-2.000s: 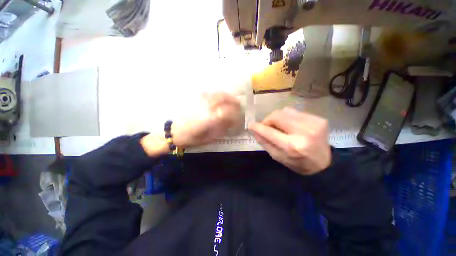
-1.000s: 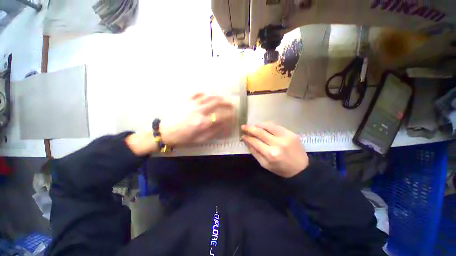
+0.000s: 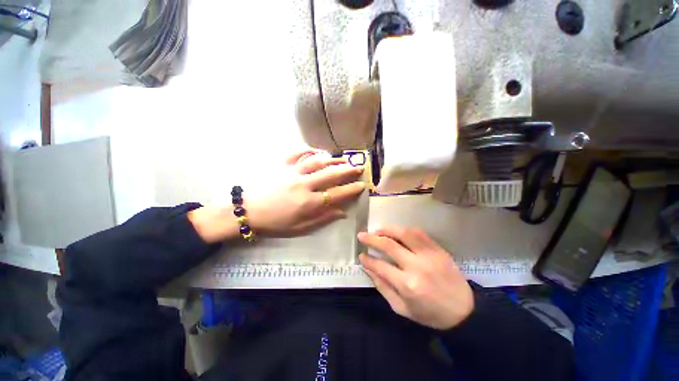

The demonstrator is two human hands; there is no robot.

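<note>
The fabric panel (image 3: 327, 242) lies pale on the table under my left hand, its folded edge (image 3: 362, 217) running toward the machine's needle area. My left hand (image 3: 309, 195) lies flat on the panel with fingers spread, fingertips beside the machine head. My right hand (image 3: 417, 279) pinches the near end of the folded edge between thumb and fingers. The sewing machine (image 3: 573, 89) fills the upper right, and its white head cover (image 3: 418, 111) hides the needle and presser foot. A small part of the yellow needle plate (image 3: 367, 177) shows at my left fingertips.
A single grey panel (image 3: 65, 193) lies at left, and a fanned panel stack (image 3: 155, 41) at upper left. Scissors (image 3: 537, 195), partly hidden behind the tension dial (image 3: 495, 192), and a smartphone (image 3: 584, 227) lie at right. A printed rule (image 3: 298, 271) runs along the front edge. A blue crate (image 3: 622, 320) stands below right.
The view has moved closer over the machine head, which now covers the needle area. My left hand has gone from hovering, blurred, to flat on the panel near the needle. My right hand keeps its pinch.
</note>
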